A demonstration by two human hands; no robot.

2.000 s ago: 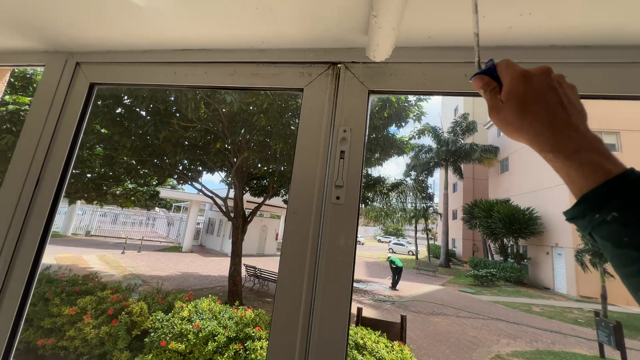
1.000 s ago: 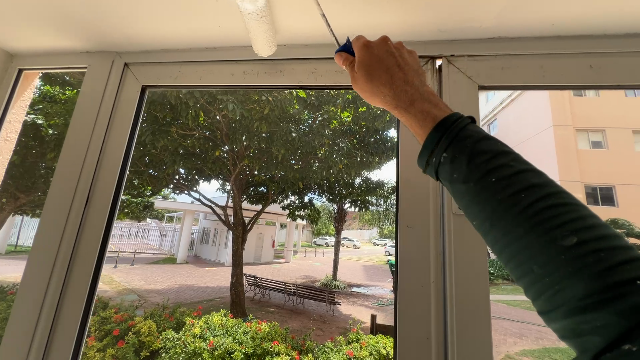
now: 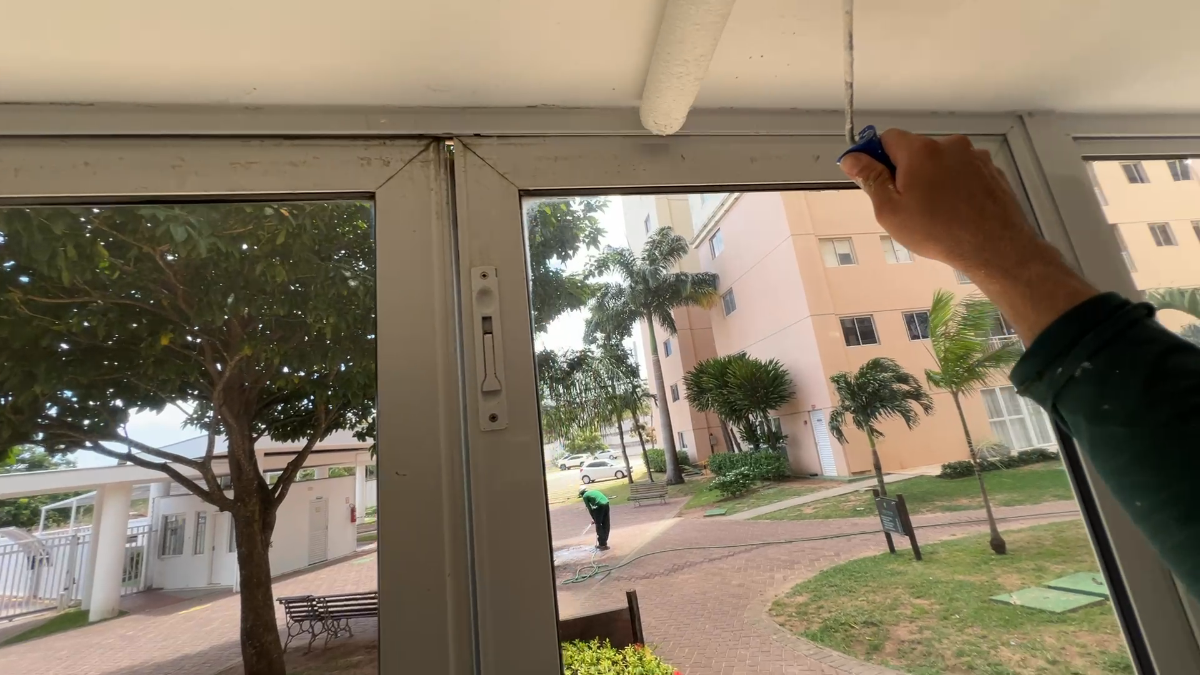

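Observation:
My right hand (image 3: pixel 966 211), in a dark green sleeve, is raised at the upper right and closed around the blue handle (image 3: pixel 867 150) of a paint roller. From the handle a thin metal rod (image 3: pixel 848 70) runs up out of view. The whitish, textured roller cover (image 3: pixel 687 66) lies against the white ceiling (image 3: pixel 375 56), left of the rod, its end close to the top of the window frame (image 3: pixel 600 122). How cover and rod join is out of view. My left hand does not show.
A metal window latch (image 3: pixel 488 349) is fixed to the upright between two glass panes. Marks show on the frame. Outside the glass are a tree (image 3: pixel 246 525), a bench (image 3: pixel 328 614), a peach building (image 3: pixel 778 291) and a person in a green top (image 3: pixel 596 516) near a hose.
The view has swung left and then back right. My hand has kept its hold on the blue handle throughout, and the roller has stayed by the ceiling's edge.

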